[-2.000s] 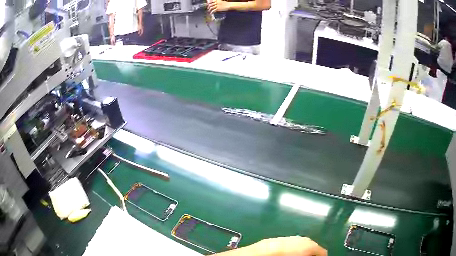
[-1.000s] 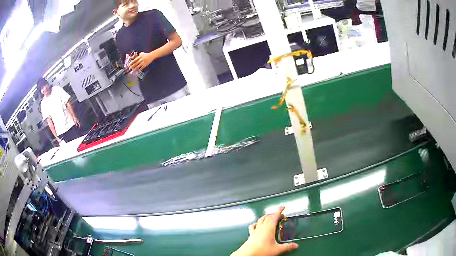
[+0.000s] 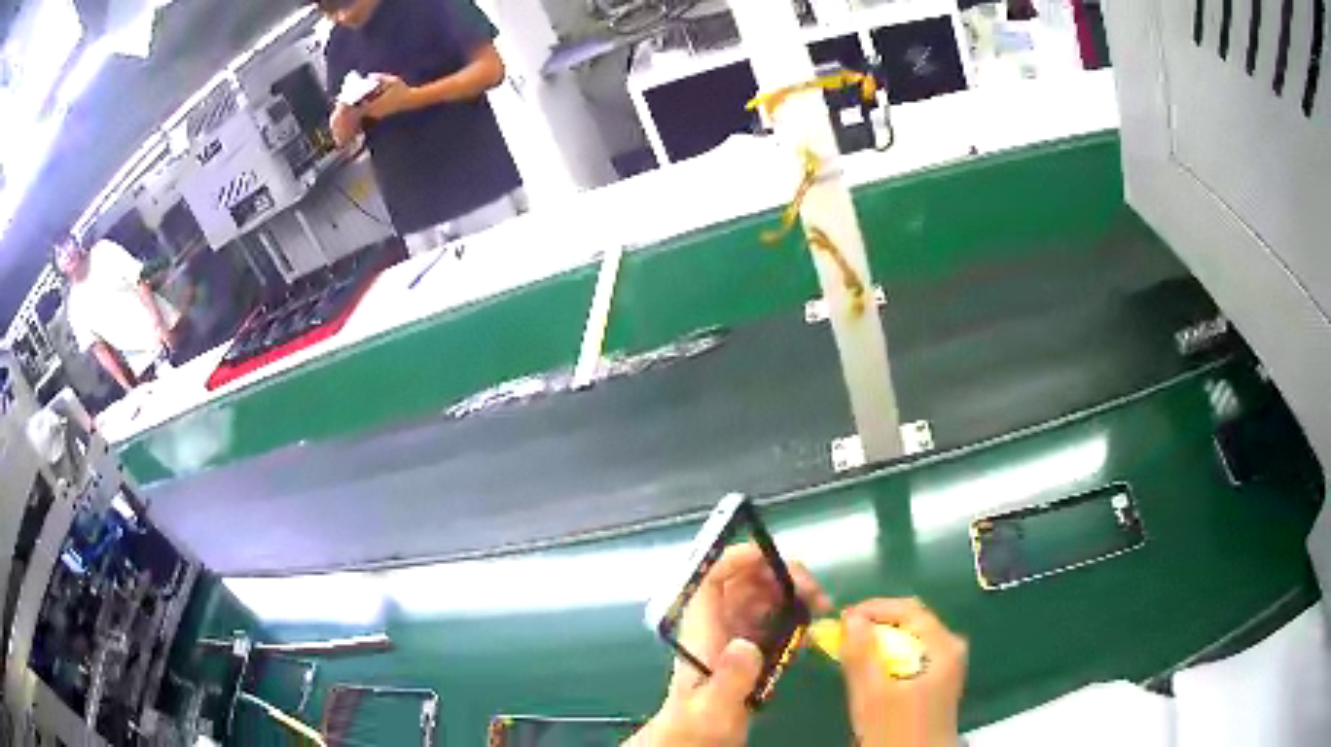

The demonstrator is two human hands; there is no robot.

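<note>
My left hand [image 3: 718,660] holds a phone middle frame [image 3: 704,562] raised and tilted above the green worktop [image 3: 584,628]. The frame has a silver outer side, a dark rim and an open middle, through which my fingers show. Small orange-gold parts show along its lower right end. My right hand [image 3: 908,679] is closed around a yellow hand tool [image 3: 872,644]. The tool's narrow end points left at the orange-gold end of the frame. Whether it touches the frame cannot be told.
Another phone frame lies at right [image 3: 1058,536]; several lie along the near left edge. The conveyor belt [image 3: 613,453] and a white post [image 3: 864,350] are beyond. A grey machine housing [image 3: 1241,190] stands at right, an open machine at left, white cloth at near right. Two people are opposite.
My left hand has lifted the frame it was touching on the worktop and brought it left and nearer. My right hand has come into view with the yellow tool.
</note>
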